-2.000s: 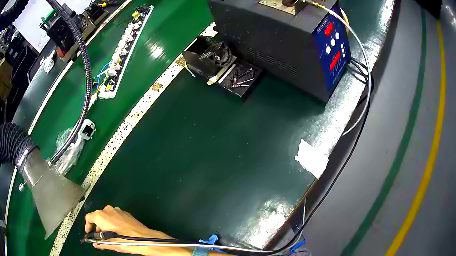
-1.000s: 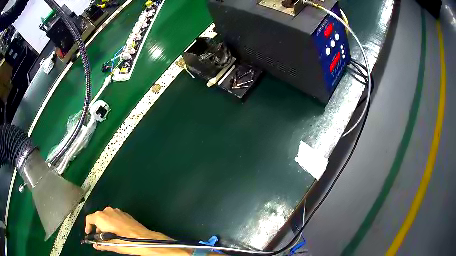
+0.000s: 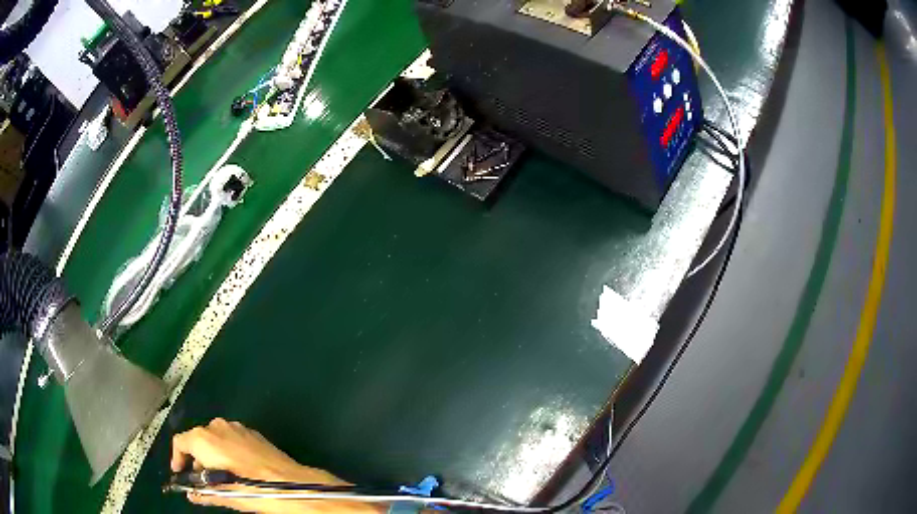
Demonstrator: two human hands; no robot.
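Observation:
My right hand [image 3: 236, 462], bare, rests at the bottom left on the dark green mat, closed around the dark handle of a soldering iron [image 3: 209, 478]. The iron's cable runs back along my forearm. My left hand is not in view. An open power strip [image 3: 292, 75] lies on the green conveyor belt at the upper left, its far end cut off by the frame edge. Thin blue and yellow wires show at its near end. Its white cord and plug lie in a clear plastic bag [image 3: 166, 251].
A grey fume hood [image 3: 106, 397] on a black ribbed hose hangs at the left. A dark soldering station [image 3: 563, 100] stands at the top, beside an iron stand with tip tray [image 3: 487, 165]. A speckled rail [image 3: 241, 258] divides belt and mat. White tape [image 3: 625, 323] lies near the right edge.
The power strip and the bagged cord have moved up and to the right along the belt. The bag looks more stretched out. My right hand has stayed in place with the iron.

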